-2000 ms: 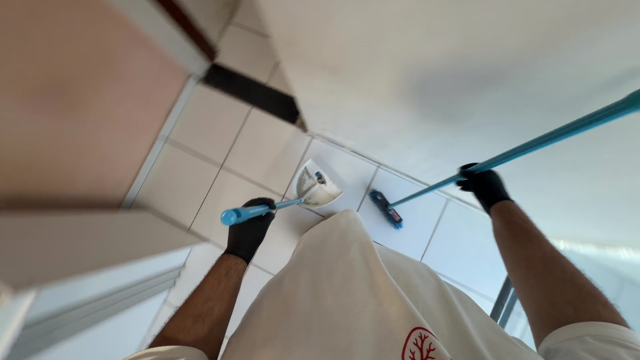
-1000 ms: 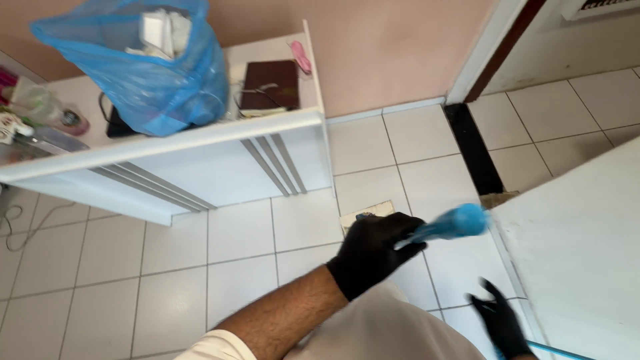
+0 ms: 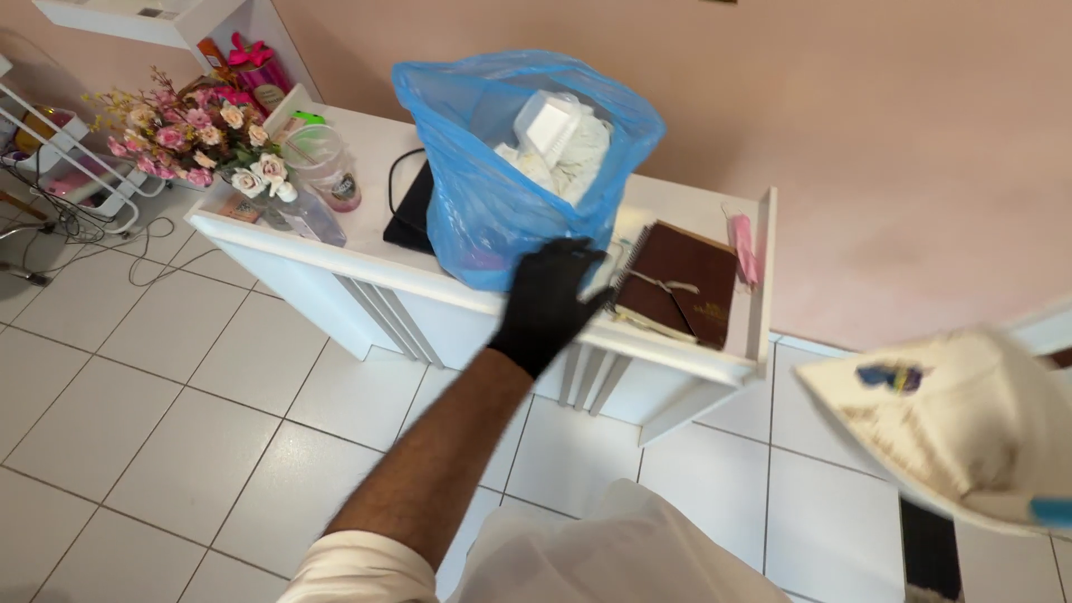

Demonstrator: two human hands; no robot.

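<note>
My left hand (image 3: 548,301), in a black glove, is held over the front edge of the counter with thumb and fingers apart. Its fingertips overlap the lower front of an open blue plastic bag (image 3: 519,209); whether they touch it is unclear. Crumpled waste and a white foam container (image 3: 548,121) lie inside the bag. At the right edge a white dustpan (image 3: 946,419) is raised above the floor, with dirt marks on its inner face and part of a blue handle (image 3: 1051,511) showing. My right hand is out of view, so what it holds is hidden.
On the white counter (image 3: 377,243) stand artificial flowers (image 3: 197,130), a plastic cup (image 3: 331,176) and a clear bottle (image 3: 310,213). A brown notebook (image 3: 678,285) and a pink item (image 3: 744,249) lie right of the bag. A wheeled cart (image 3: 92,159) and cables are at far left.
My left hand has let go of the blue handle and moved to the bag. The dustpan now shows raised at the right. My right hand has left the view, which has swung toward the counter.
</note>
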